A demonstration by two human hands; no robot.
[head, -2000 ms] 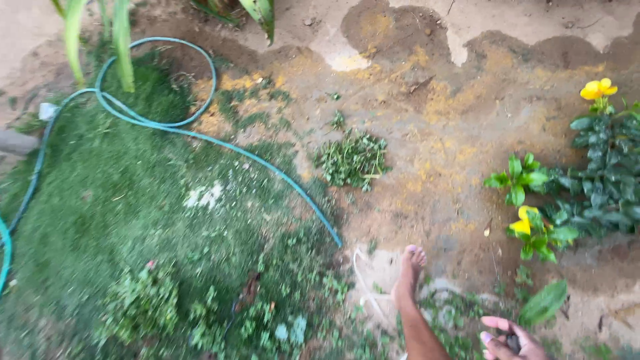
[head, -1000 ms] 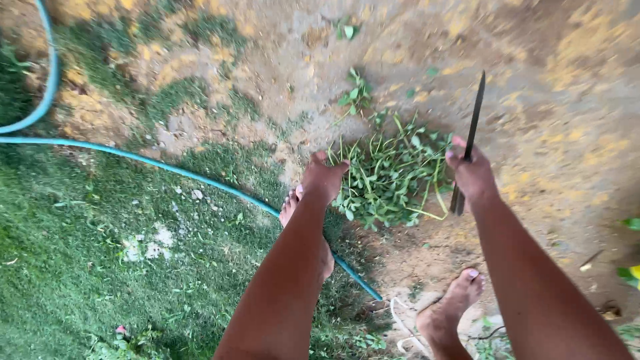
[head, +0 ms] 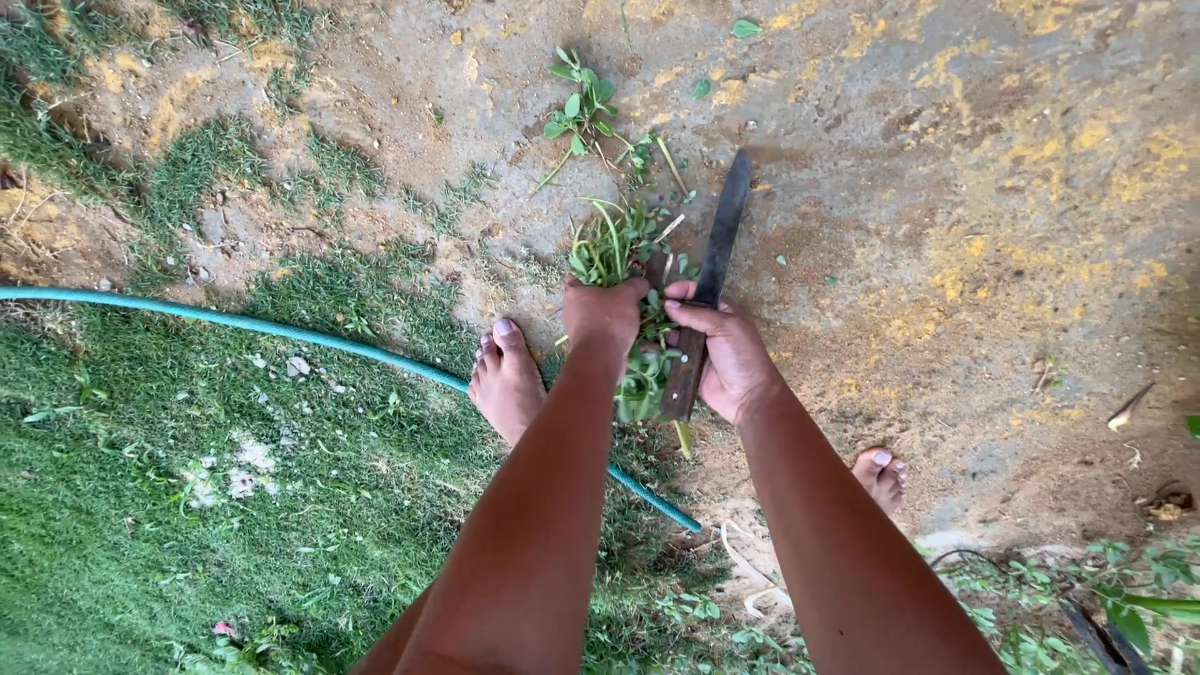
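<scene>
My left hand (head: 603,317) is closed around a bunch of green leafy stems (head: 605,246), whose cut ends and leaves stick out above the fist. Close beside it on the right, my right hand (head: 731,352) holds a knife (head: 720,234) with a dark blade and a riveted wooden handle; the blade points up and away. More of the leafy stems (head: 645,380) lie between the two hands, partly covered by them. A small loose sprig (head: 581,108) rests on the ground beyond the bunch.
A teal hose (head: 375,352) crosses the grass (head: 309,553) at left and passes by my bare foot (head: 509,380). My other foot (head: 881,476) is on the sandy ground at right. A pale strip (head: 745,562) lies near the hose end, with low plants at lower right.
My hands have come closer together, and the spread pile of stems is now gathered into a bunch. The knife was in my right hand one second ago too.
</scene>
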